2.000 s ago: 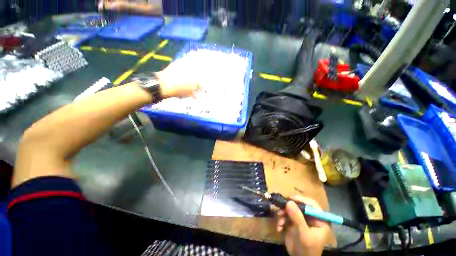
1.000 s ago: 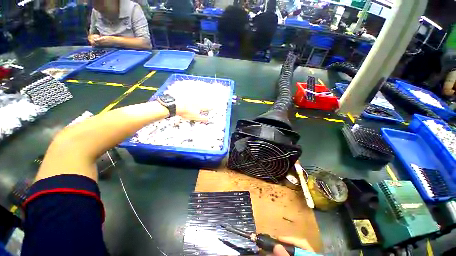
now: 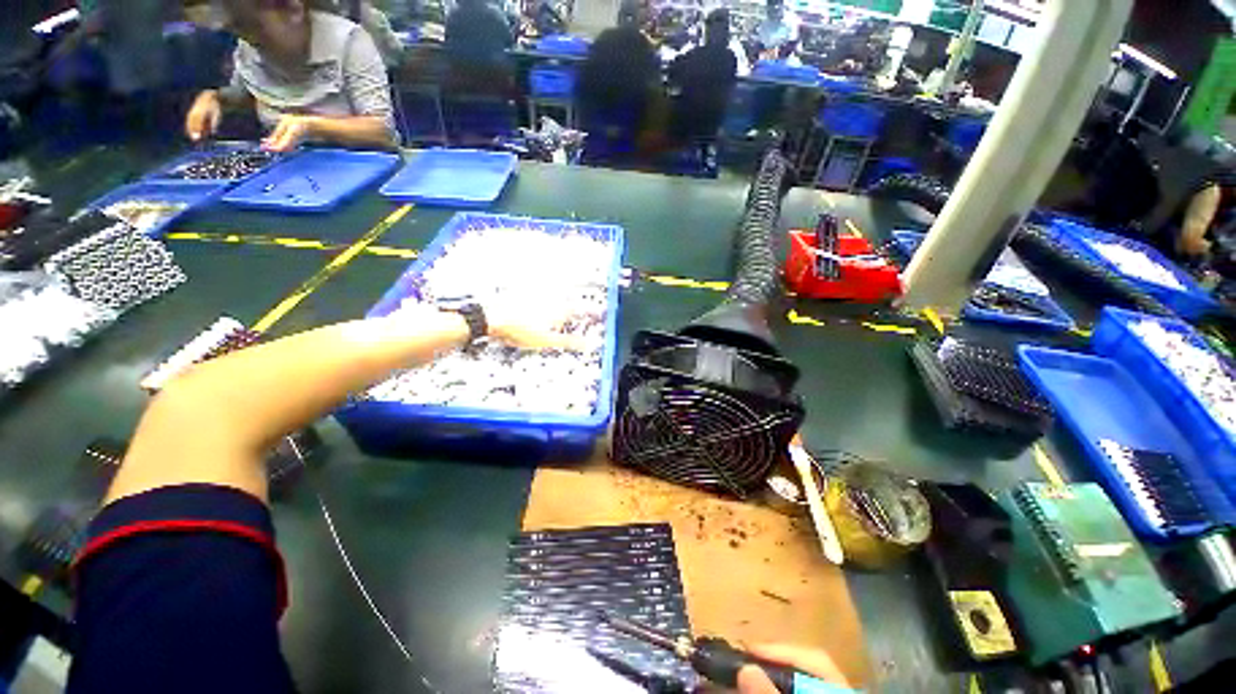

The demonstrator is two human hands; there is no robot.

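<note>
The blue parts bin (image 3: 613, 312) is heaped with small white parts. My left hand (image 3: 536, 325) is in the bin on the parts; its fingers blend into the white, so I cannot tell whether they hold any. My right hand (image 3: 779, 674) is cut off by the bottom edge and holds the soldering iron (image 3: 718, 660), its tip pointing left over the black PCB panel (image 3: 596, 576). The panel lies at the left of the tan work board (image 3: 766, 569). A thin strand of solder wire (image 3: 346, 553) curves down across the bench left of the panel.
The fume extractor (image 3: 705, 431) stands behind the work board, with its hose running back. A yellowish can (image 3: 874, 513), a pale stick (image 3: 816, 508), an iron holder (image 3: 969, 569) and a greenish box (image 3: 1091, 563) stand right. A red bin (image 3: 840, 267), a pillar and a person are farther back.
The view has tilted up, showing more of the room, and the right hand has dropped to the bottom edge. The left hand has stayed in the bin, shifting slightly among the parts.
</note>
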